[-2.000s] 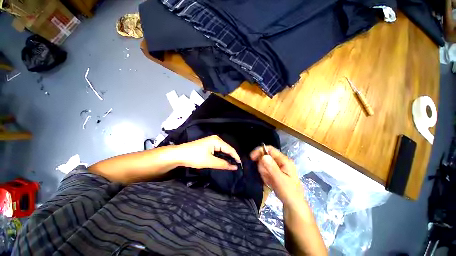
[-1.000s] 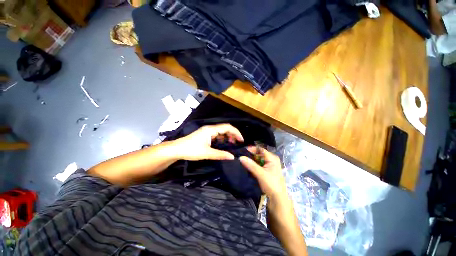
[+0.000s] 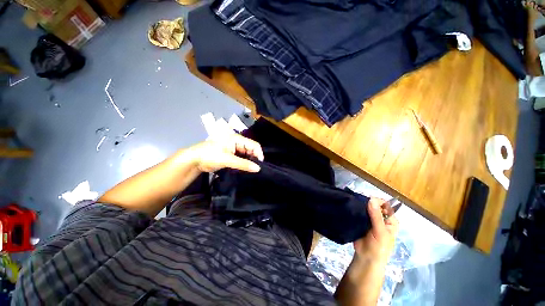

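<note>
A dark garment [image 3: 299,194] lies over my lap, with an edge stretched between my two hands. My left hand [image 3: 230,154] pinches the cloth at its upper left end. My right hand [image 3: 378,230] holds the cloth's right end between thumb and fingers. Small metal snips [image 3: 391,207] also sit in my right hand, their blades pointing up and right beside the table edge. The fingers behind the cloth are partly hidden. I cannot see a needle or thread.
The wooden table [image 3: 388,131] holds a dark garment pile [image 3: 358,48] with a checked strip, a thin yellow-handled tool [image 3: 427,132], a white tape roll [image 3: 499,156] and a black phone [image 3: 472,212]. Clear plastic bags [image 3: 418,239] lie below its edge. White scraps [image 3: 220,124] lie left of it.
My hands were close together over the bunched cloth. My right hand has moved right and my left hand slightly up and left, so the cloth is spread between them. The snips' blades now show.
</note>
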